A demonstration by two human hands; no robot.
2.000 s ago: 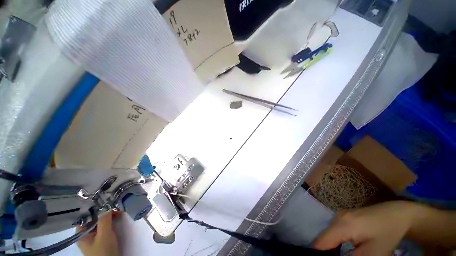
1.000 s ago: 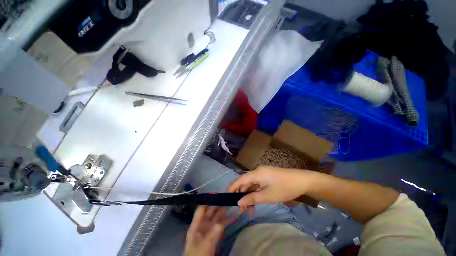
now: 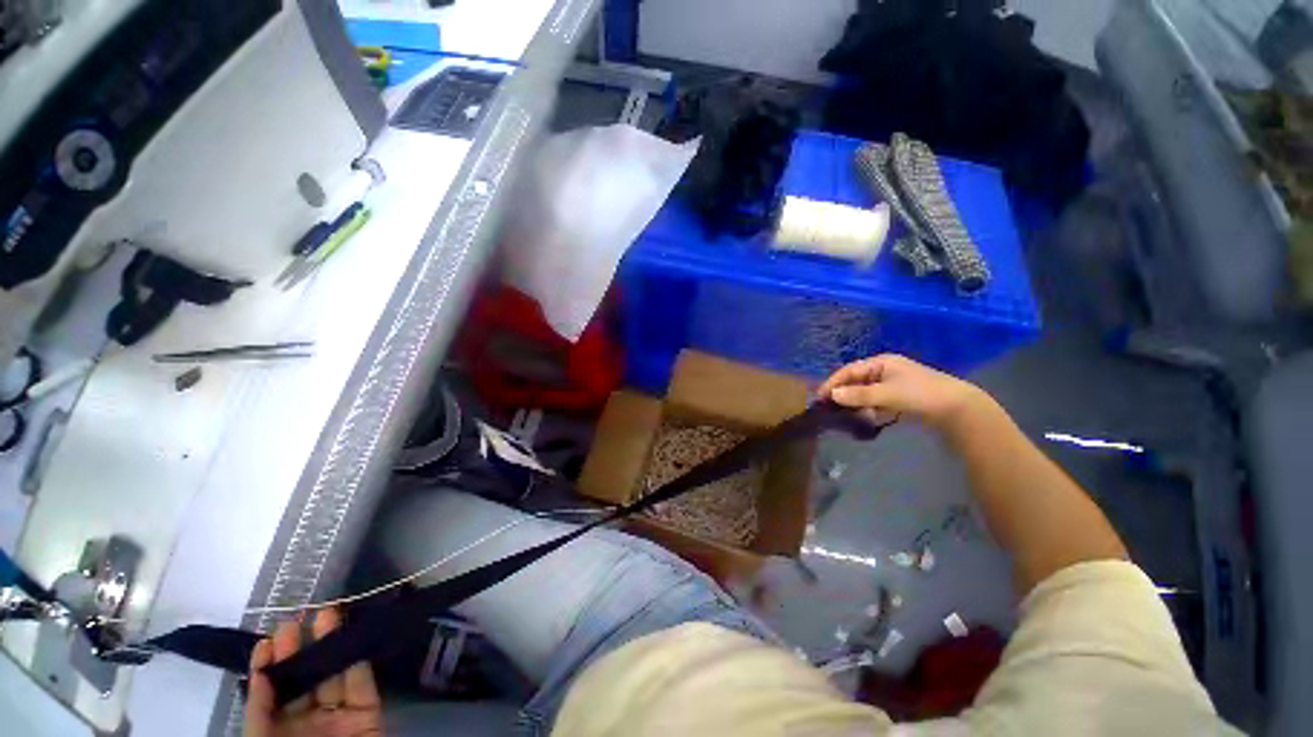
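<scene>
A black fabric strip (image 3: 562, 536) runs from the presser foot area (image 3: 98, 634) of the sewing machine at the lower left, over the table edge and the lap, to the right. My left hand (image 3: 317, 684) holds it just off the table's front edge, palm up with the strip across the fingers. My right hand (image 3: 890, 392) pinches its far end above the carton. A thin pale cord (image 3: 432, 564) runs beside the strip from the foot to the carton side. Tweezers (image 3: 238, 351) and snips (image 3: 328, 245) lie on the machine bed.
An open brown carton (image 3: 619, 449) holds tangled beige cord (image 3: 706, 482). A blue crate (image 3: 922, 317) bears a white cone (image 3: 831, 229) and a patterned roll (image 3: 929, 216). A white sheet (image 3: 590, 202) hangs by the ruler-marked table edge (image 3: 339, 418). Black scrap (image 3: 161, 295) lies on the bed.
The view has swung right. My right hand has moved out and up with the strip's end. My left hand has come from beside the needle to under the strip, which is now stretched out longer.
</scene>
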